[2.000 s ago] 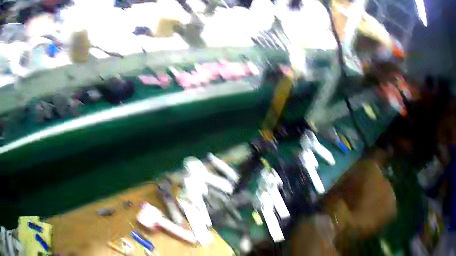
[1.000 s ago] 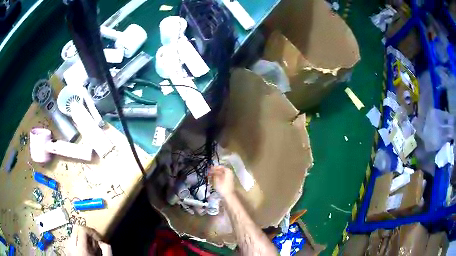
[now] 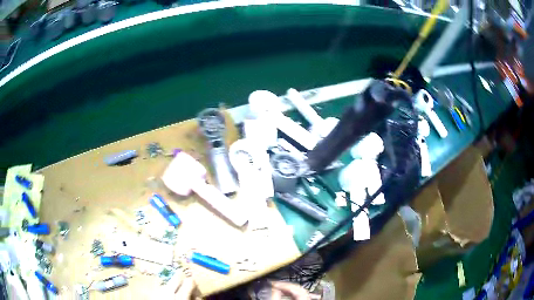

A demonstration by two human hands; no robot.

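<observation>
My left hand shows only in part at the bottom edge, over the tan board's front edge, blurred; whether it holds anything is hidden. My right hand is cut off by the bottom edge, beside dark wires at the carton; its grip cannot be told. On the board lie a pale pink fan, a grey fan, blue cells and a flat white piece near small green circuit boards.
White fan parts lie on the green bench top at right. A thick black cylinder with a yellow cord stands over them. Open cartons are below right. A yellow sheet with cells lies left. The green belt runs behind.
The view has swung left and up from the carton to the bench. My right hand, earlier deep in the carton among wires and white parts, now shows at the bottom edge nearer my left hand.
</observation>
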